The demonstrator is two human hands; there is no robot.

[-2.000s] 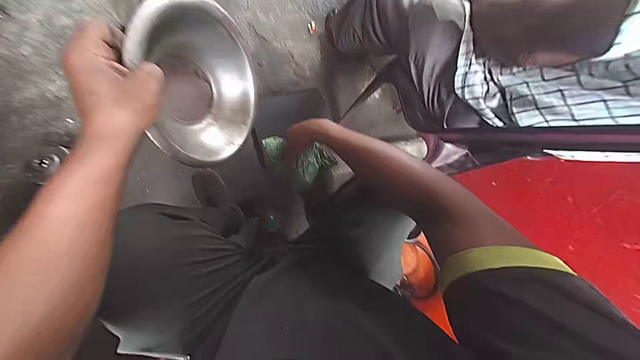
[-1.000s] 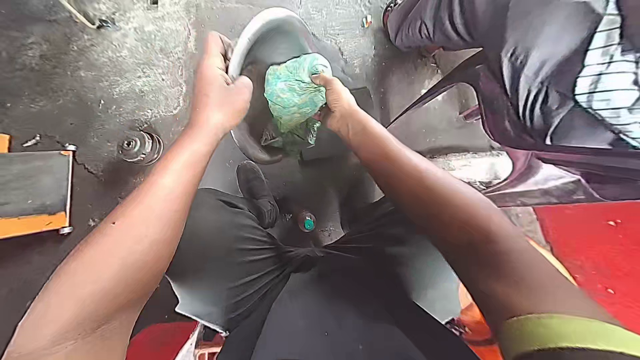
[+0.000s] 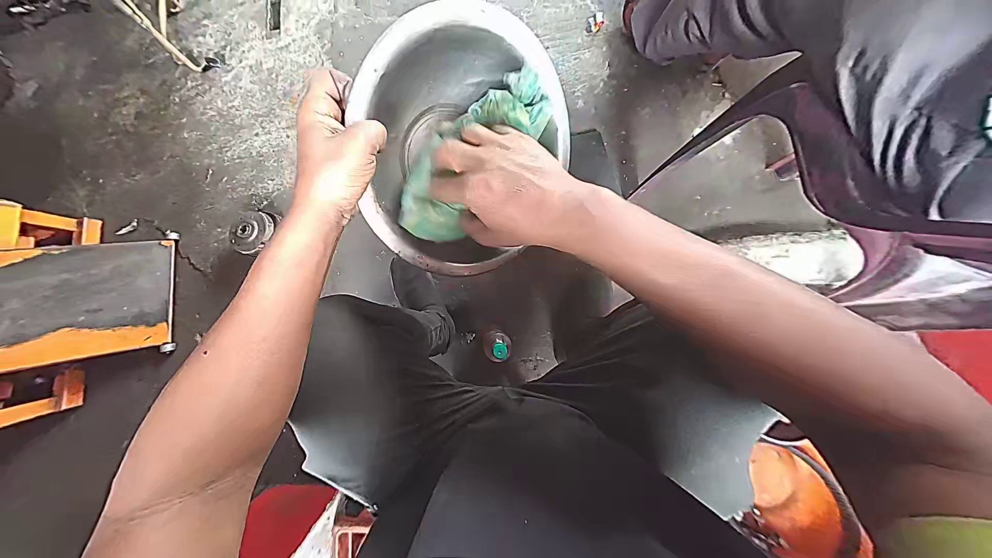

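Note:
A round metal bowl (image 3: 457,77) is tilted above the floor in front of my knees. At its left rim my left hand (image 3: 335,147) grips the edge, thumb on the inner side. Inside the bowl lies a crumpled green cloth or plastic bag (image 3: 434,209); which of the two cannot be told. My right hand (image 3: 511,182) presses on it, its fingers blurred and partly buried in the green material.
An orange-and-black metal stand (image 3: 85,294) is at the left, near a round metal part (image 3: 254,231). A bottle with a green cap (image 3: 498,347) is between my feet. At the right are a plastic chair (image 3: 837,155), a seated person's leg (image 3: 728,31) and an orange container (image 3: 798,496).
My right hand, low beside the bowl two seconds ago, lifted the green bundle over it and now has it down inside. The left hand keeps its hold on the rim.

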